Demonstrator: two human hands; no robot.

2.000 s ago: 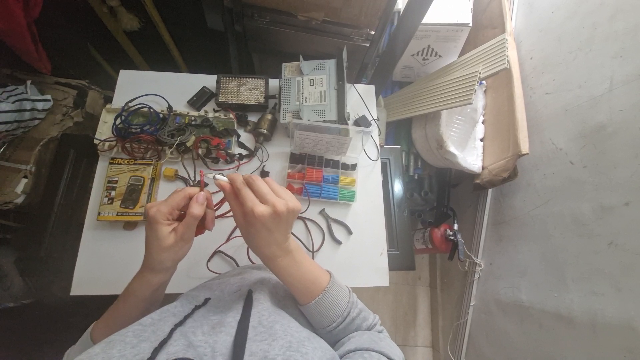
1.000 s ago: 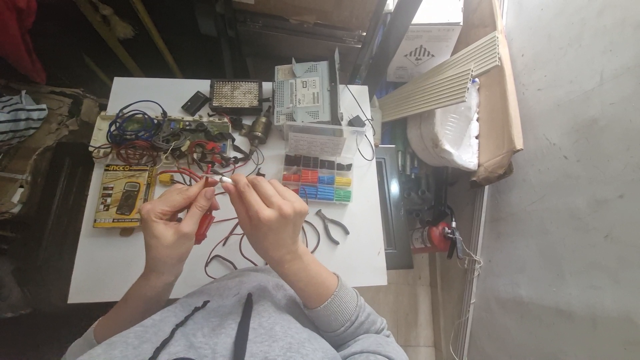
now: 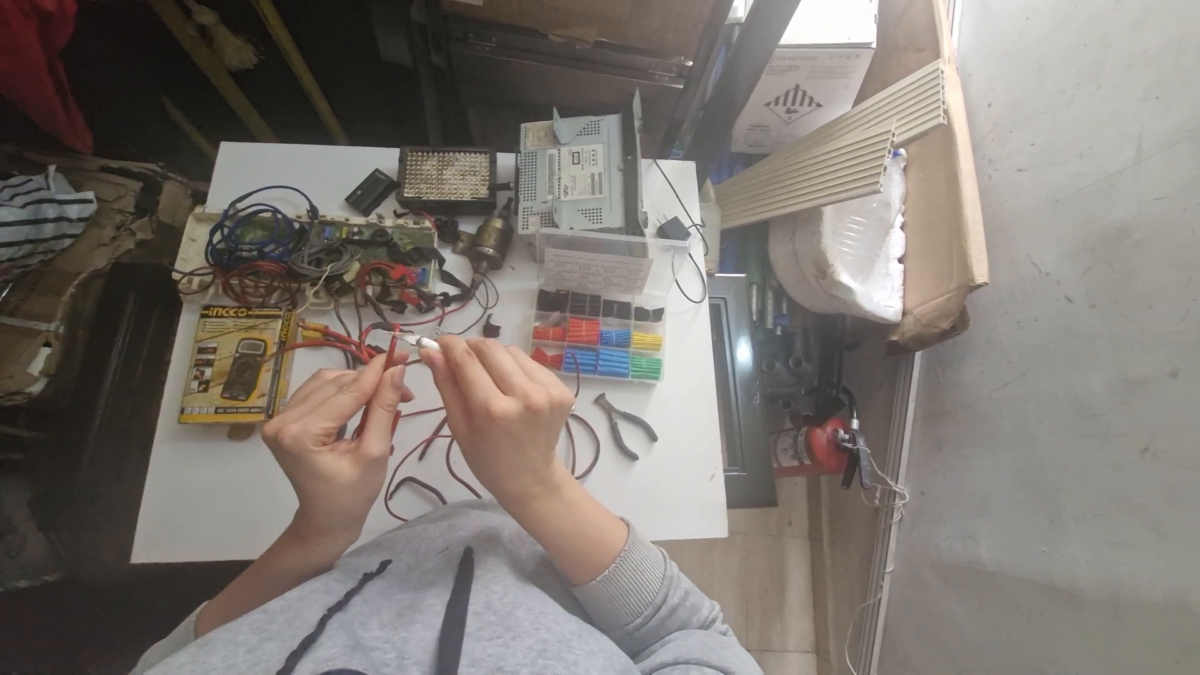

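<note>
Near the middle of the white table, my left hand point(image 3: 333, 431) pinches a red wire point(image 3: 392, 349) that stands up between thumb and fingers. My right hand point(image 3: 497, 408) holds a small tool with a white handle point(image 3: 428, 345), perhaps a craft knife; its thin metal tip point(image 3: 409, 337) is at the red wire, and whether it touches cannot be told. More red and dark wires point(image 3: 436, 441) loop under and around both hands. Cutting pliers point(image 3: 622, 427) lie right of my right hand. Beyond it stands an open clear case of coloured heat-shrink tubing point(image 3: 614, 361).
A boxed multimeter point(image 3: 234, 366) lies at the left. Behind are a circuit board with tangled wires point(image 3: 253, 234), an LED panel point(image 3: 447, 176), a small motor point(image 3: 490, 242) and a metal device housing point(image 3: 574, 178). A fire extinguisher point(image 3: 812, 447) stands right of the table.
Both hands stay close together over the table, the wire in the left and the white-handled tool in the right. Nothing on the table has plainly moved.
</note>
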